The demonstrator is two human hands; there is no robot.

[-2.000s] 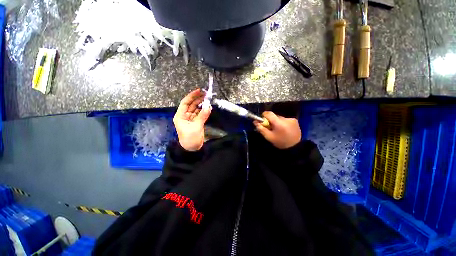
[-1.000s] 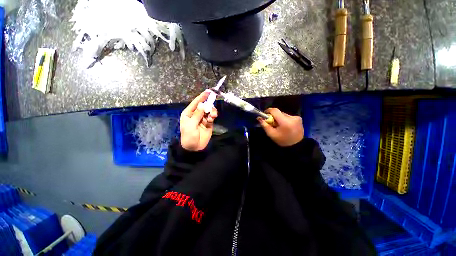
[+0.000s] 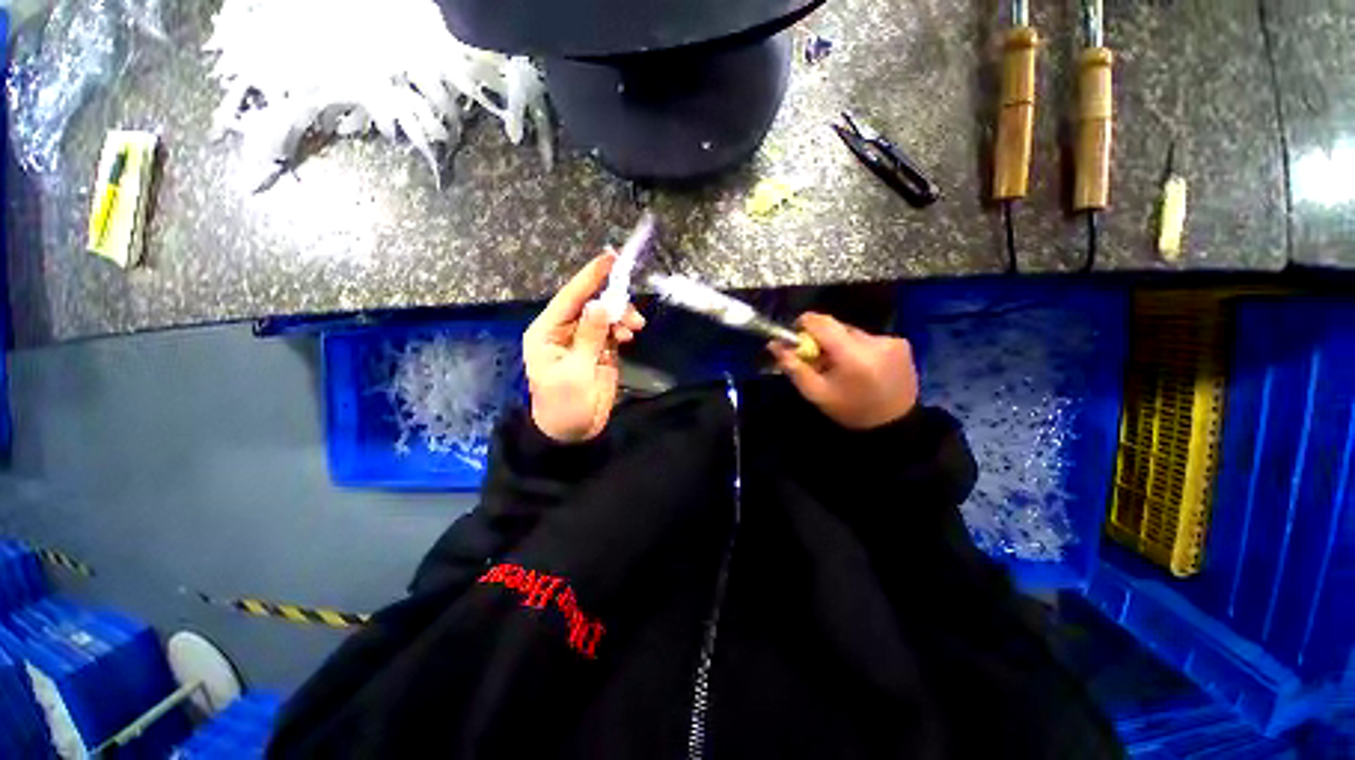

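My left hand [image 3: 574, 356] is bare and holds a slender white moulded part [image 3: 629, 267] between thumb and fingers, its tip pointing up and away from me. My right hand [image 3: 855, 368] is closed on the yellowish handle of a trimming tool [image 3: 710, 302] with a pale wrapped shaft. The tool points left, with its tip end close beside the white part. Whether they touch cannot be told. Both hands are just off the bench's front edge.
On the speckled bench [image 3: 491, 253] are a heap of white parts [image 3: 357, 74], a dark round-based device [image 3: 676, 112], black nippers [image 3: 887, 161], two wooden-handled irons [image 3: 1015, 126] and a small pick [image 3: 1171, 215]. Blue bins [image 3: 401, 472] with white pieces and a yellow crate [image 3: 1167, 431] are below.
The white part turned from nearly upright to leaning right, then back somewhat steeper. My right hand moved slightly right, and the tool's tip end now sits a little apart from the part's upper end.
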